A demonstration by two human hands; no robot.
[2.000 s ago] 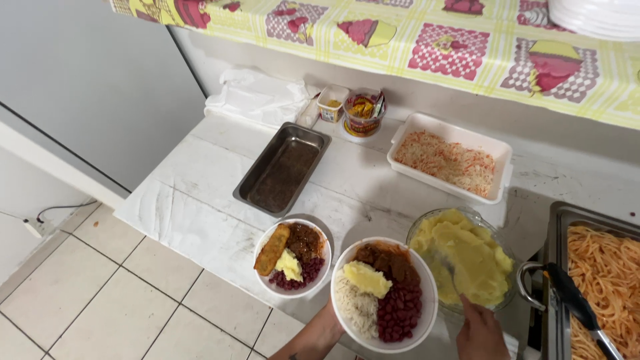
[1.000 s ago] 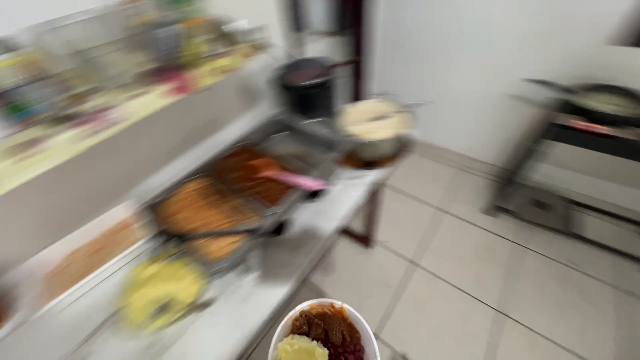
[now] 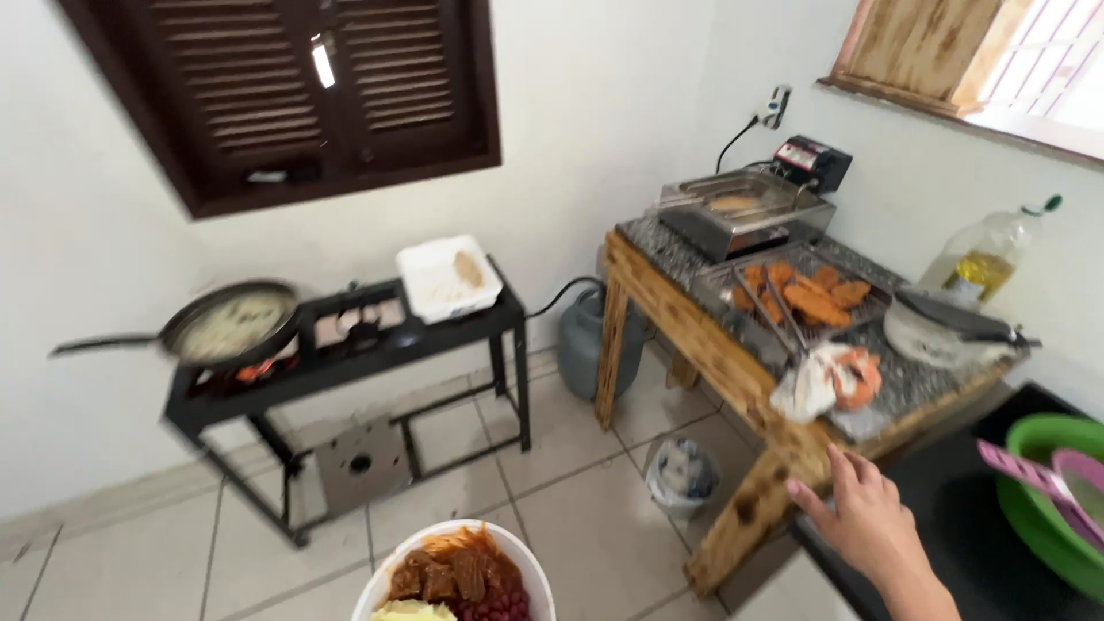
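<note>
A round white bowl (image 3: 457, 573) of food is at the bottom centre, cut off by the frame edge; it holds meat in sauce, red beans and mashed potato. My left hand is out of the frame, so its hold on the bowl cannot be seen. My right hand (image 3: 867, 517) reaches forward at the lower right with fingers apart and nothing in it. Just beyond its fingertips a crumpled white and orange cloth (image 3: 828, 384) lies on the granite table, beside metal tongs (image 3: 772, 310). The tongs rest across a wire rack with breaded fried pieces (image 3: 811, 297).
A fryer (image 3: 746, 207) and an oil bottle (image 3: 979, 259) stand on the granite table (image 3: 914, 388). At left, a black stove (image 3: 354, 371) bears a frying pan (image 3: 233, 323) and a white tray (image 3: 448, 276). A gas cylinder (image 3: 595, 345), a bin (image 3: 681, 474) and a green basin (image 3: 1035, 509) are nearby.
The view has swung far from the serving table to the stove and fryer. My right hand, on a utensil in the mashed potato two seconds ago, is now empty and stretched forward.
</note>
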